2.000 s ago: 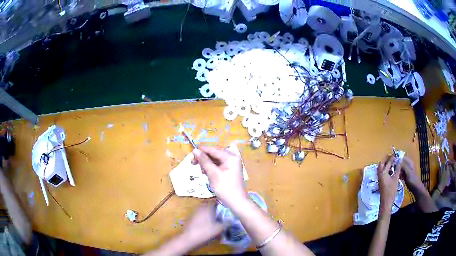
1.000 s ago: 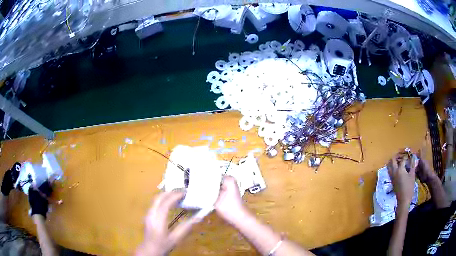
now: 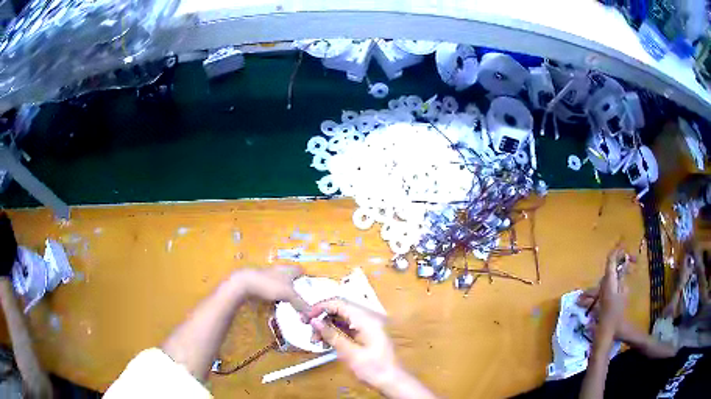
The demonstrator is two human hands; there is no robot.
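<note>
A white plastic housing [image 3: 300,331] lies on the orange-brown bench in front of me, with a brown lead trailing to the left and a slim white stick [image 3: 300,366] below it. My left hand [image 3: 269,284] reaches over its upper edge; its fingertips meet those of my right hand, and what they hold cannot be told. My right hand [image 3: 355,335] is over the housing's right side with thumb and finger closed on a small dark thin part, too small to name. Another white piece [image 3: 362,290] shows behind my right hand.
A large pile of white rings [image 3: 397,167] and a tangle of wired motors [image 3: 483,226] lie beyond. White housings [image 3: 511,125] stand at the back under a shelf [image 3: 374,25]. Other people's hands work at the left and right edges, the right ones over a housing [image 3: 571,335].
The white housing was lifted and tilted between my hands; now it lies on the bench and my hands meet above it. The view has tilted upward. The left worker's housing has moved to the left.
</note>
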